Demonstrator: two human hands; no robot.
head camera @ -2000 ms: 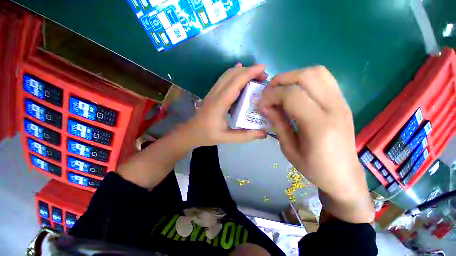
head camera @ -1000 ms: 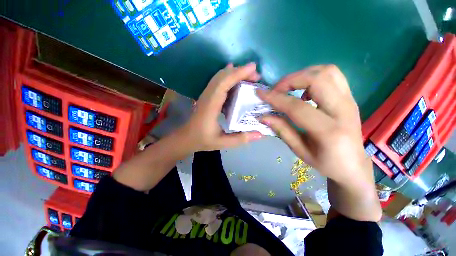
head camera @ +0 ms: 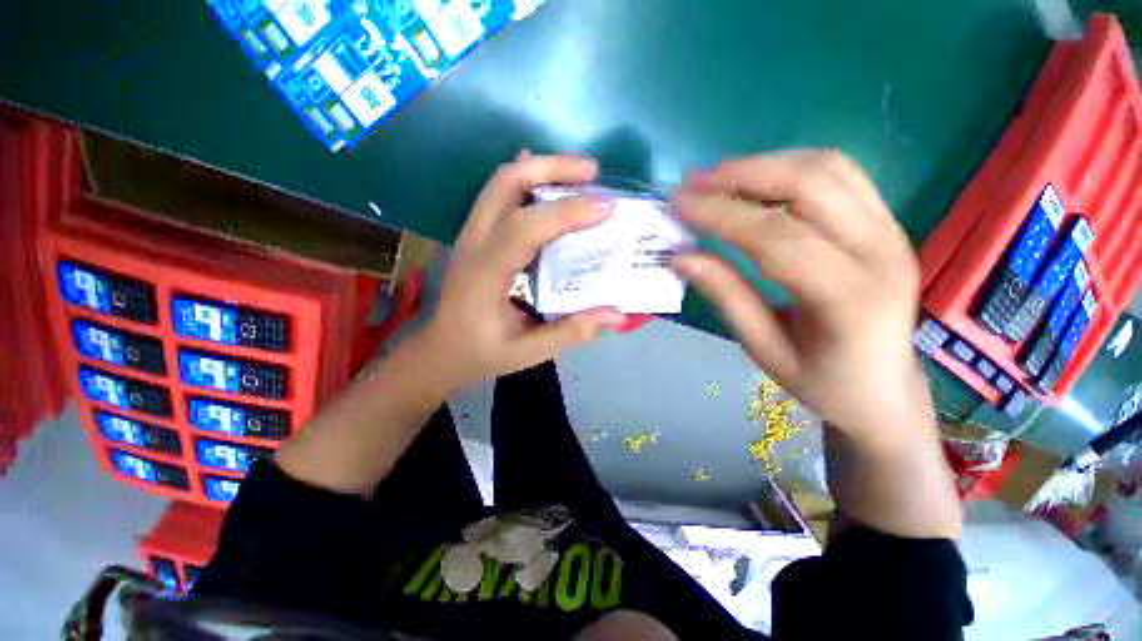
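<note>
A small white retail box (head camera: 611, 261) with fine print on its upper face is held above the near edge of the green bench. My left hand (head camera: 507, 263) grips the box from its left side, fingers on the top edge and thumb along the lower edge. My right hand (head camera: 802, 269) is at the box's right end, thumb and fingers apart and slightly blurred. Whether its fingertips hold a thin label or touch the box is not clear.
A blue and white printed sheet (head camera: 363, 56) lies on the green bench (head camera: 751, 75). Red trays with keypad phones stand at left (head camera: 175, 294) and right (head camera: 958, 269). Small yellow pieces (head camera: 776, 426) and a carton (head camera: 802, 501) are below the bench edge.
The box has turned so its print shows more fully and has shifted left. My right fingers have moved off its face to its right end. The view has shifted slightly.
</note>
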